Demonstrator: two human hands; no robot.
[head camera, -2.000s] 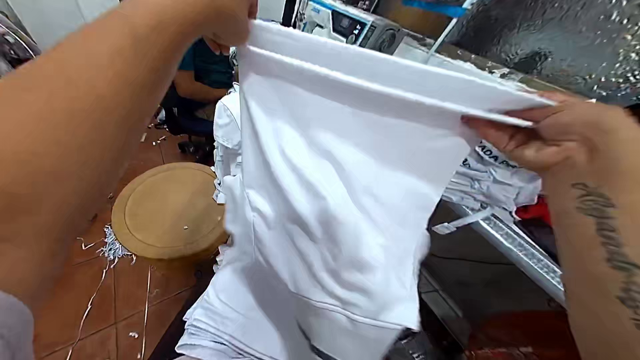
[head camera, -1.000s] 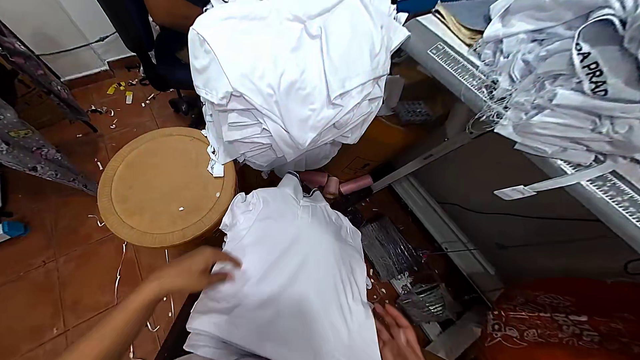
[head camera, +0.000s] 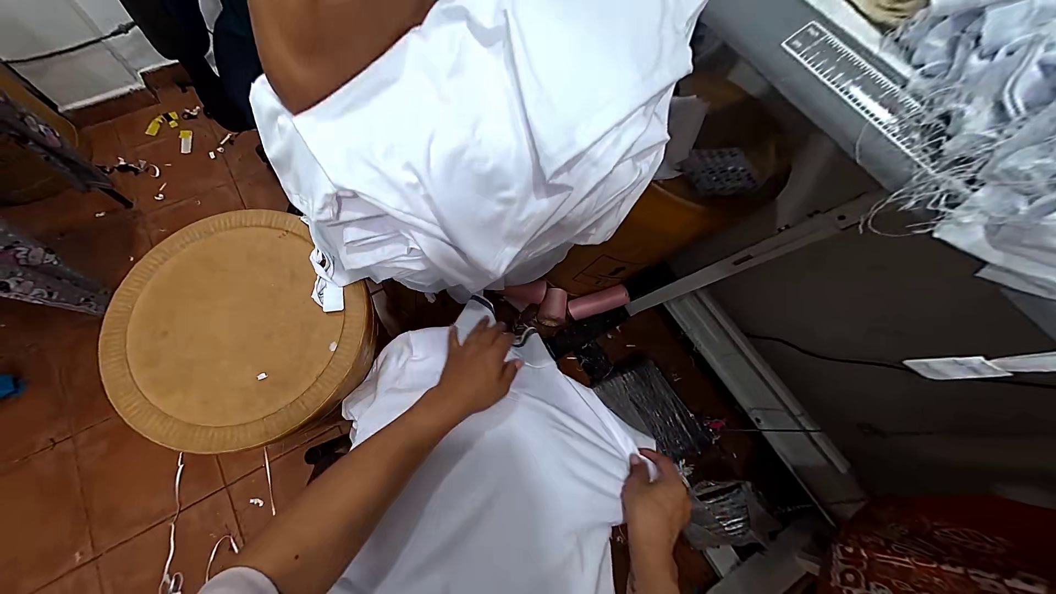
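Note:
A white knit shirt (head camera: 495, 462) with a dark-striped collar lies spread out in front of me, its collar end pointing away. My left hand (head camera: 478, 367) rests on it just below the collar, fingers on the fabric; whether they grip it is unclear. At the shirt's right side, my right hand (head camera: 656, 491) pinches a fold of the white cloth between thumb and fingers. Beyond the collar rises a large pile of white shirts (head camera: 495, 148), a white tag hanging at its left edge.
A round tan-topped stool (head camera: 231, 330) stands left on the tiled floor. Pink thread cones (head camera: 598, 303) lie past the collar. Right are a metal table edge with a ruler strip (head camera: 850, 78), tangled white scraps (head camera: 998, 124), a metal brace (head camera: 755, 256) and plastic-wrapped bundles (head camera: 652, 404).
Two seconds ago both hands held a white garment raised; one second ago the shirt lay flat. Since then my left hand has moved to the collar area and my right hand has taken the shirt's side.

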